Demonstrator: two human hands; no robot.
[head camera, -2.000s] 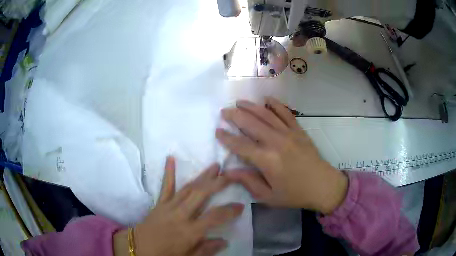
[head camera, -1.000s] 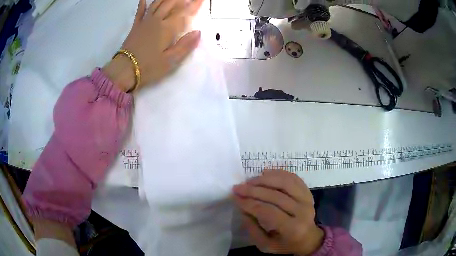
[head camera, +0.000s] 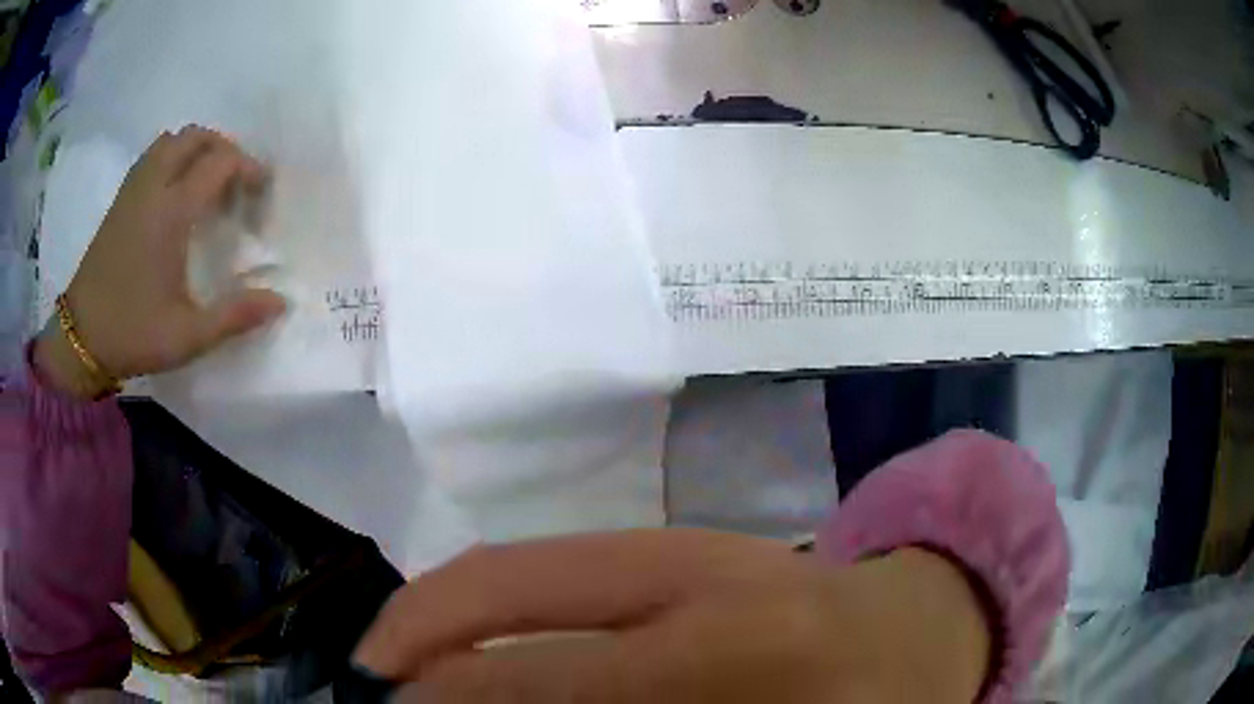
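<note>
A long white fabric piece lies over the table and hangs down over its front edge. My left hand is left of it, above other white cloth, with thumb and fingers curved and apart; a small bright white patch shows between them. My right hand is large and blurred at the bottom, below the table edge, in front of the hanging cloth. Its fingers point left, and its lower part is cut off by the picture edge. What it holds, if anything, is hidden.
Black-handled scissors lie at the upper right. The machine bed's front edge has a dark chipped patch. A printed ruler runs along the table front. The needle area is out of view.
The view has shifted down, so the machine parts sit higher or out of frame. My left hand has left the long piece's top and moved left. My right hand has left its edge and looks closer.
</note>
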